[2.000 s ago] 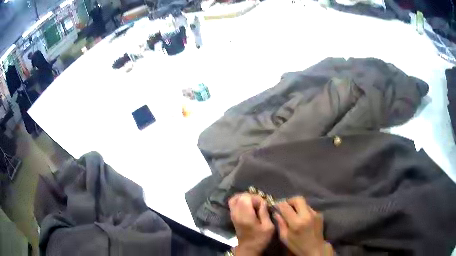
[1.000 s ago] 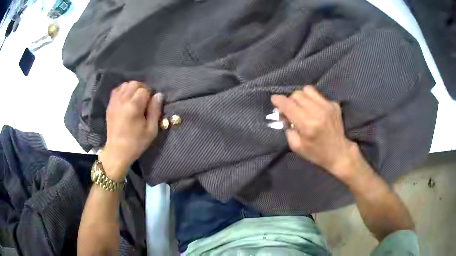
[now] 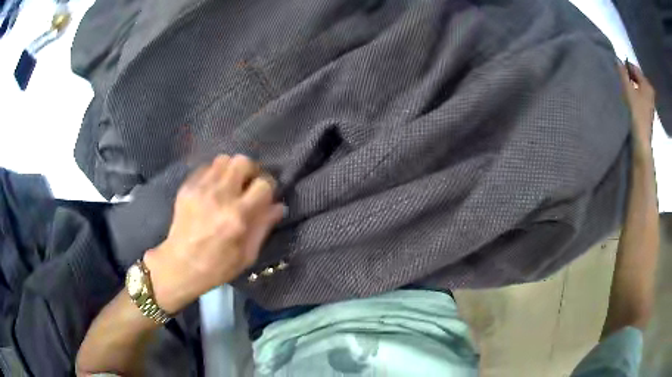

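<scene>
A dark grey-brown jacket [image 3: 442,162] with a fine woven texture lies over the white table and the lap. My left hand [image 3: 225,213], slightly blurred, is closed on the cloth at the jacket's left part. Several small gold buttons [image 3: 268,271] show on the cloth just below its fingers. My right hand [image 3: 638,92] is far out at the jacket's right edge, beside the cloth. Something small and dark shows at its fingertips, but I cannot tell whether it is the snips or whether the fingers grip cloth.
A dark garment heap [image 3: 74,258] lies at the left. A black rectangle [image 3: 25,70] and a small yellow item [image 3: 59,20] lie on the white table [image 3: 37,132] at upper left. Another dark garment [image 3: 652,37] is at the upper right. Tiled floor shows at lower right.
My right hand, which held silver snips over the middle of the jacket, has moved far right. My left hand has moved right and down with cloth. The cloth has shifted and the buttons sit lower.
</scene>
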